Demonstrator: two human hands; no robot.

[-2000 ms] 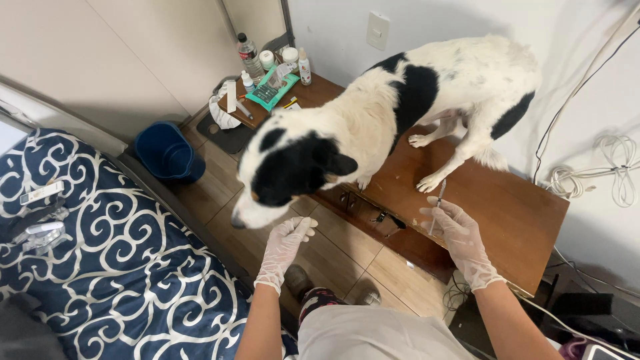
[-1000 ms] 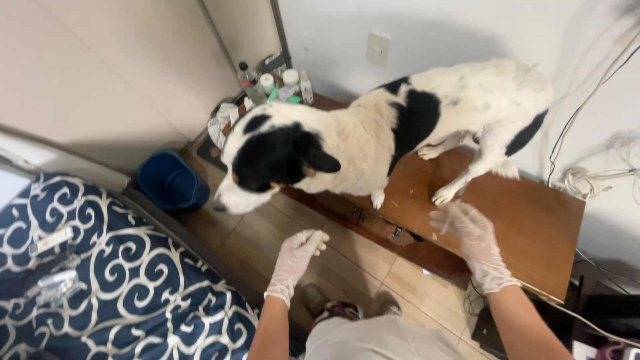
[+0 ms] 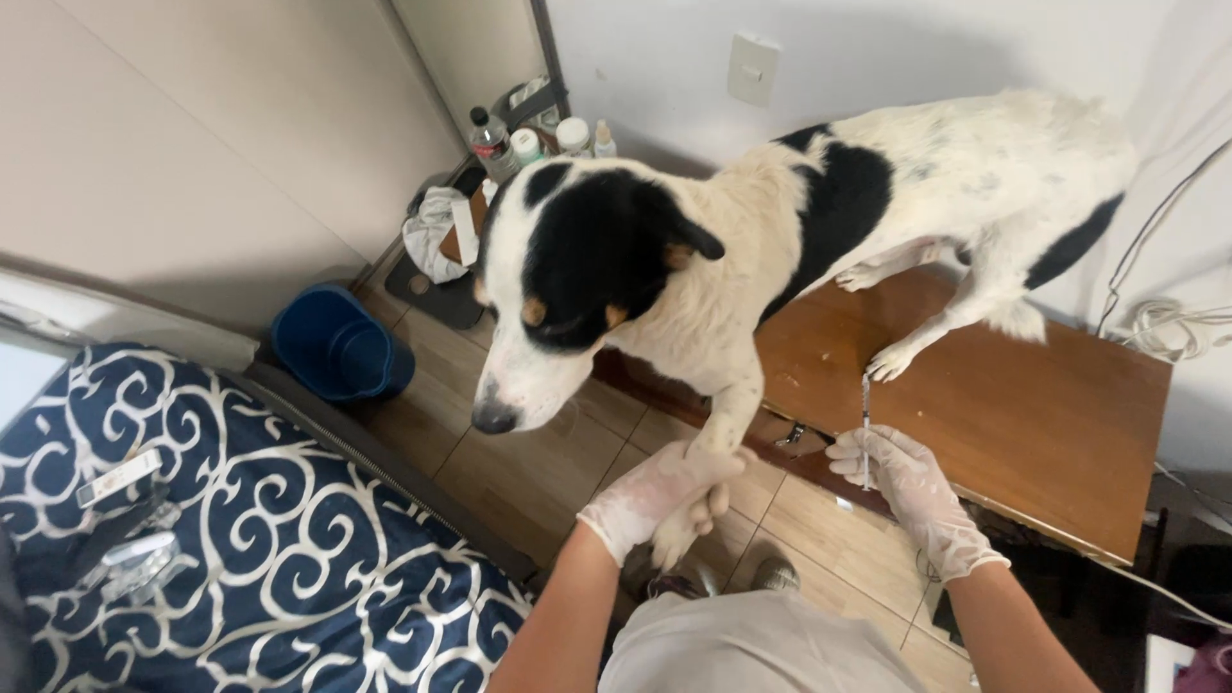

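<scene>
A white dog with black patches (image 3: 770, 212) stands on a brown wooden table (image 3: 1039, 433), its head turned down to the left. My left hand (image 3: 674, 491), in a thin whitish glove, is closed around one of its raised front legs; the paw (image 3: 677, 536) hangs below my fingers. My right hand (image 3: 890, 472), gloved too, holds a slim syringe (image 3: 866, 423) upright between thumb and fingers, near the table's front edge. The syringe's upper end is close to the dog's hind paw (image 3: 891, 361). The dog's other front leg is hidden.
A blue plastic bucket (image 3: 344, 345) stands on the tiled floor. Bottles and jars (image 3: 574, 135) are grouped behind the dog's head. Clear wrappers (image 3: 140, 563) lie on the blue patterned bedding (image 3: 318, 587) at left. White cables (image 3: 1169, 327) hang by the wall at right.
My left hand, free in both earlier frames, has taken hold of a front leg, which is now lifted. The dog's head, over the bottles' side a second ago, now appears nearer to me.
</scene>
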